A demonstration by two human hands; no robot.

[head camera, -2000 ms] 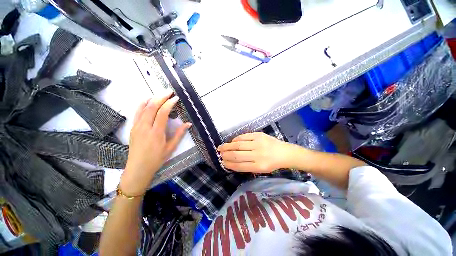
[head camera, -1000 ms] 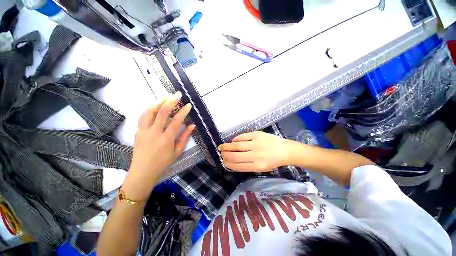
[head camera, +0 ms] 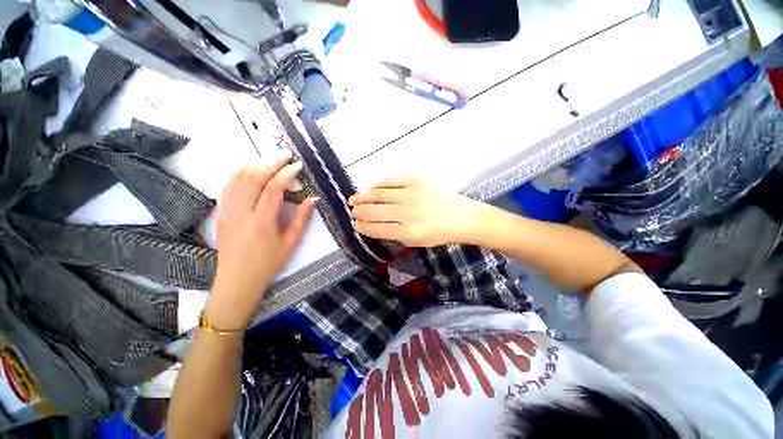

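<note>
A black zipper [head camera: 319, 154] with a pale line runs from the needle area of the sewing machine [head camera: 185, 39] down over the table's front edge. A grey patterned fabric strip [head camera: 330, 219] lies along its left side. My left hand [head camera: 262, 210] is at the strip's left edge, thumb and fingers apart, fingertips near the fabric; whether it pinches the fabric is unclear. My right hand [head camera: 412, 213] lies with its fingertips on the zipper's right edge near the table edge; the fingertips are partly hidden. The blue-grey attachment [head camera: 316, 93] sits beside the needle area.
Thread snips [head camera: 422, 86] and a black flat object [head camera: 481, 19] with a red-orange handle lie beyond the zipper. Cut grey strips [head camera: 129, 249] fan out at left. Blue crates and clear plastic bags [head camera: 678, 180] are below the table at right. A plaid-covered lap [head camera: 361, 313] is below.
My right hand has moved up and left along the zipper, nearer the machine. My left hand has shifted slightly left. More of the plaid lap and a red patch now show.
</note>
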